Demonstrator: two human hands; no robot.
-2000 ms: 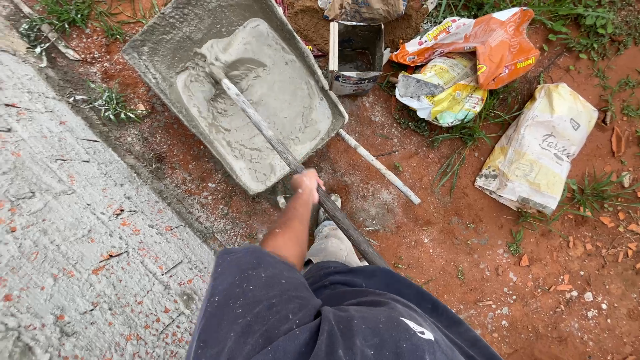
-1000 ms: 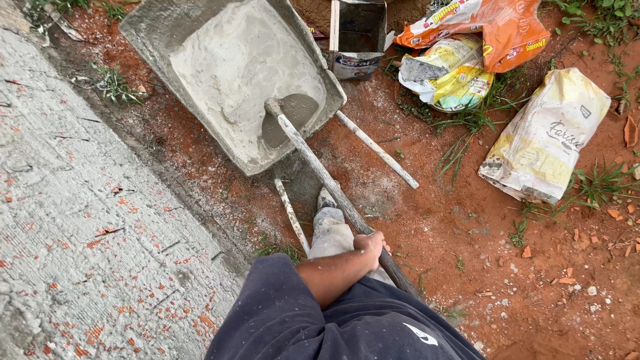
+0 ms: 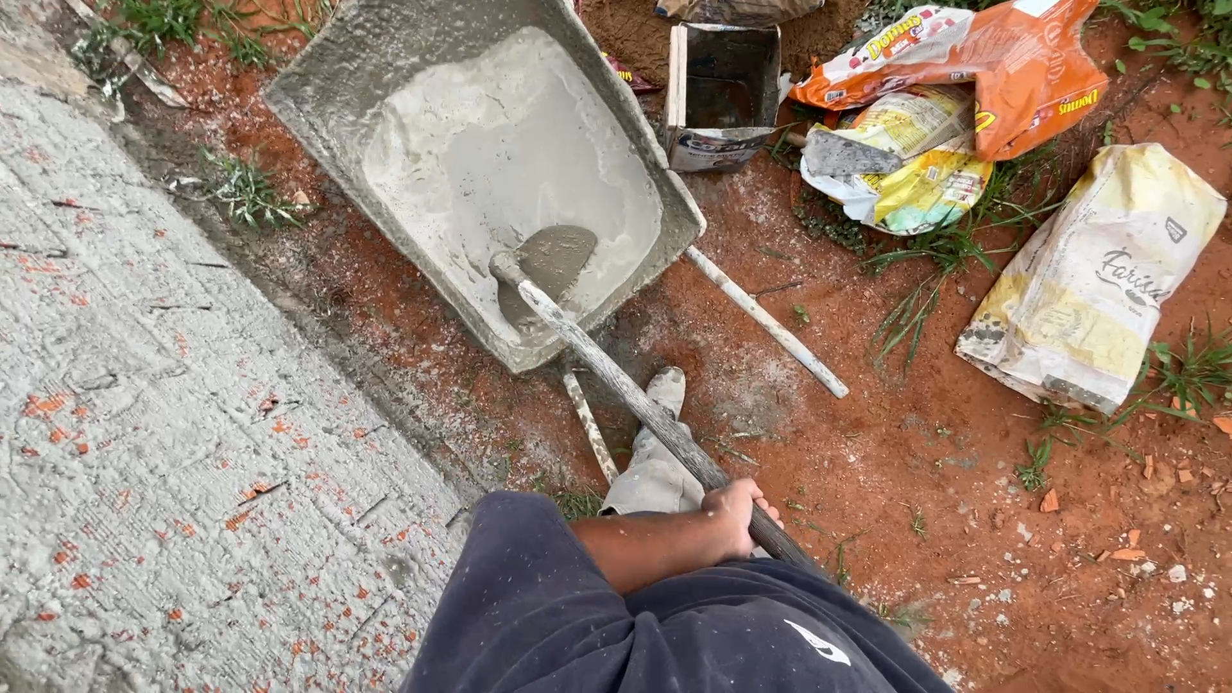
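My left hand (image 3: 739,515) is closed around the worn wooden handle (image 3: 635,395) of a hoe, near my waist. Its metal blade (image 3: 556,265) rests in wet grey mortar (image 3: 549,159) at the near end of a wheelbarrow's tray (image 3: 322,91). The handle slants from the tray down to the right and passes out of sight by my shirt. My right hand is out of sight.
Barrow handles (image 3: 770,322) point toward me, one beside my foot (image 3: 666,390). A rough mortar-covered surface (image 3: 192,414) lies left. At the upper right are an open square container (image 3: 724,144), a trowel blade (image 3: 847,154) on crumpled bags (image 3: 1039,77), and a paper sack (image 3: 1088,279).
The hoe blade has moved from the far left part of the mortar to the tray's near end. My left hand has come back toward my waist, still holding the handle.
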